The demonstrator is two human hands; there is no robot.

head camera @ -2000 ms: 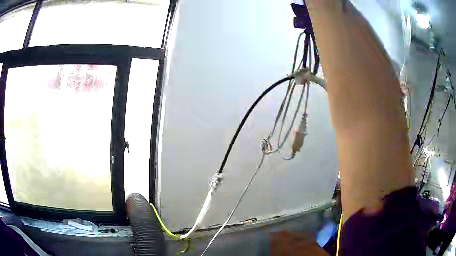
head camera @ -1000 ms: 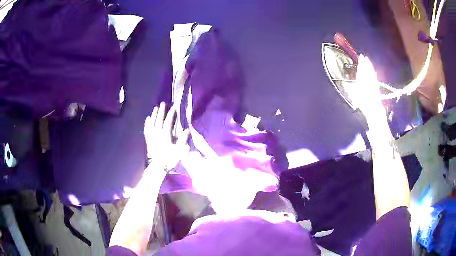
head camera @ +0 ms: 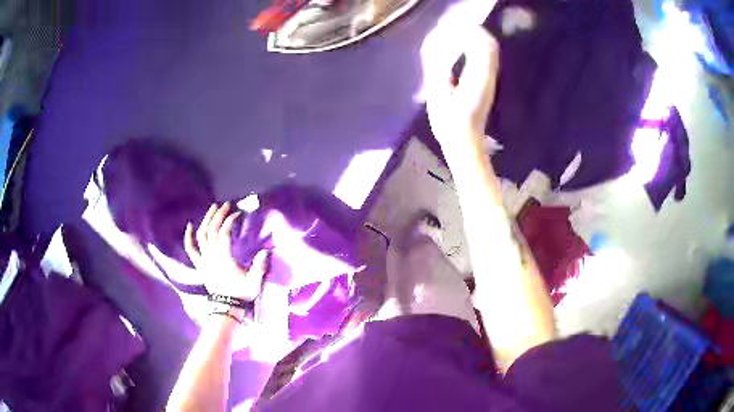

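Observation:
A dark purple garment with white edging lies on the table. My left hand rests on it with fingers spread. My right hand is at the left edge of a dark cloth, its fingers curled. Glare hides whether it grips this cloth. The iron lies at the top edge, partly cut off, away from my right hand.
Another dark garment lies at the lower left. Small white scraps are on the purple table cover. Maroon cloth and a blue crate are at the right, beyond the table edge.
The view has turned from the wall to the table, then shifted. My right hand has left the iron and is now at the dark cloth. My left hand stays on the garment.

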